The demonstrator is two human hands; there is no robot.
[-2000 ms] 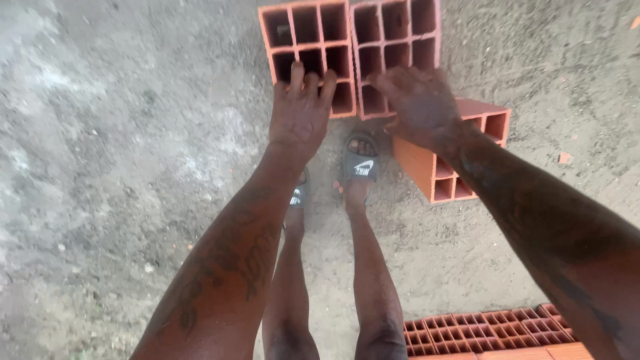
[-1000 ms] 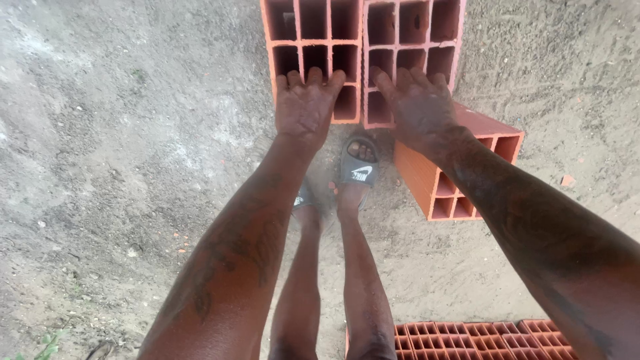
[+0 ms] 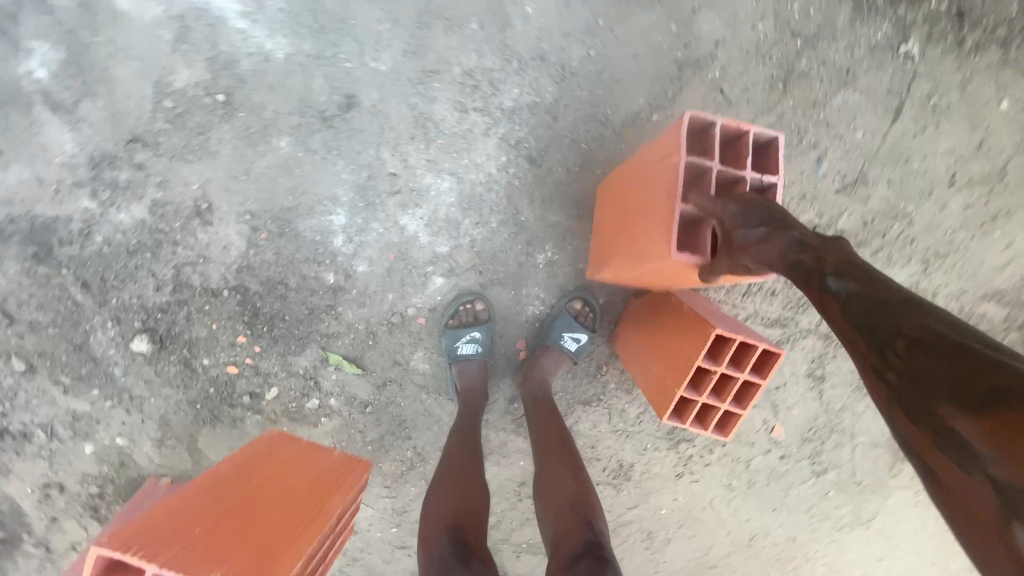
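Observation:
An orange hollow clay brick (image 3: 636,212) stands on end at the right of centre, its open cells facing up. My right hand (image 3: 748,236) grips its near right edge, with fingers at the cells and the thumb on the near side. Just below it, a second hollow clay brick (image 3: 664,356) stands on the ground, tilted in view, with its grid of cells showing. At the lower left, another hollow clay brick (image 3: 248,496) is cut off by the frame's edge, with more brick edges beside it. My left hand is out of view.
My feet in grey slide sandals (image 3: 468,340) stand on rough ground (image 3: 320,176), close to the left of the second brick. Small stones (image 3: 142,344), orange brick chips (image 3: 232,370) and a green leaf (image 3: 342,362) lie to the left.
Both hands were on two bricks side by side; now my right hand is on one brick and my left hand has left the view. A brick shows at the lower left. The view has shifted.

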